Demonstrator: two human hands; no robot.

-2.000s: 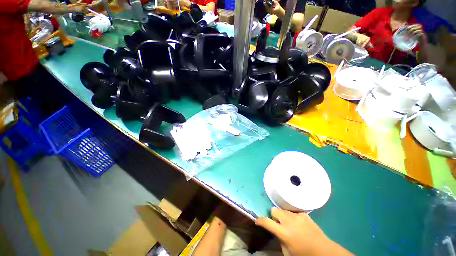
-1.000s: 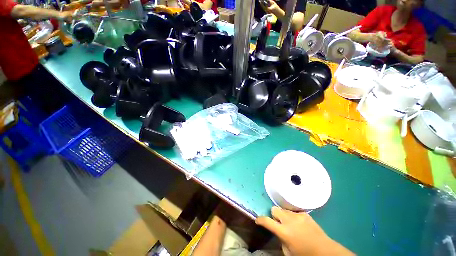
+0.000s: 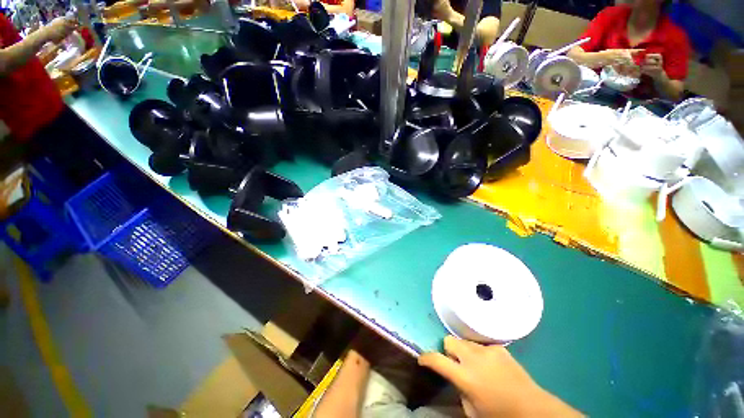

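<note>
A white round reel body (image 3: 488,292) with a dark centre hole lies on the green bench in front of me, its flat face up. My right hand (image 3: 481,371) is at its near rim, fingertips against the edge; the reel hides whether they grip it. A bare part of my left arm or hand (image 3: 347,388) shows below the bench edge; its fingers cannot be made out. A clear plastic bag of white small parts (image 3: 351,216) lies left of the reel.
Glossy black plastic parts (image 3: 265,106) are piled behind the bag, beside a metal post (image 3: 396,73). White reels with arms (image 3: 644,151) are heaped on an orange-green board (image 3: 563,200). Blue basket (image 3: 151,245) and open carton (image 3: 269,359) are below left. People in red work opposite.
The white reel has shifted very slightly away from me; my right hand stays at its rim. Across the bench, people's hands have moved, and a black part with white arms now shows at far left.
</note>
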